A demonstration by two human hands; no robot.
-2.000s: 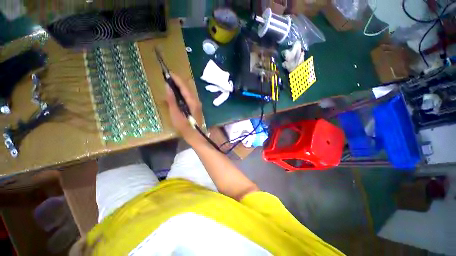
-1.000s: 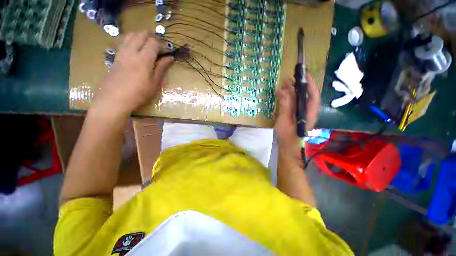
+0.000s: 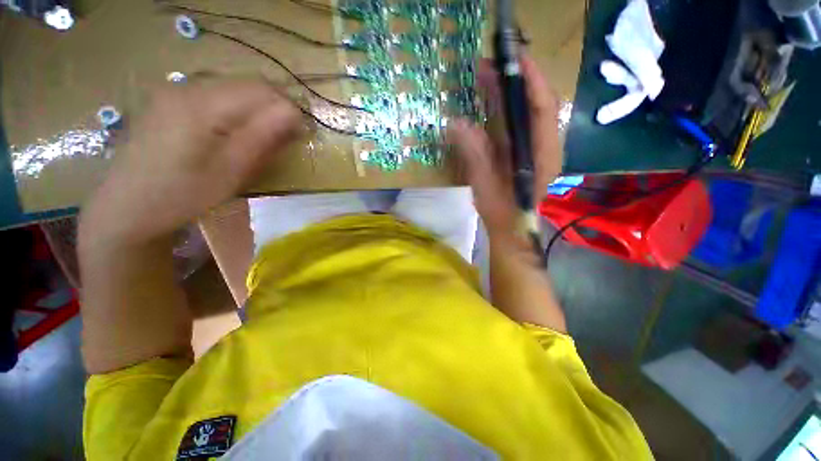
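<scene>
The green PCB panel lies on the brown cardboard sheet, cut off by the top edge. Thin black lead wires run left from its left edge, some ending in small white round parts. My left hand is blurred, over the sheet left of the panel, fingers bent toward the panel's lower left; whether it holds a wire cannot be told. My right hand is shut on the black soldering iron, at the panel's right edge. The iron points up and its tip is out of the frame.
The brown sheet has shiny film along its front. A white glove lies right of it on the green bench. Further right are a blue-handled tool and a dark stand. Below the bench edge are a red stool and blue bins.
The view has shifted closer to the bench front. My left hand has moved away from the wire bundle toward the panel. My right hand, still with the iron, is nearer the panel's right edge.
</scene>
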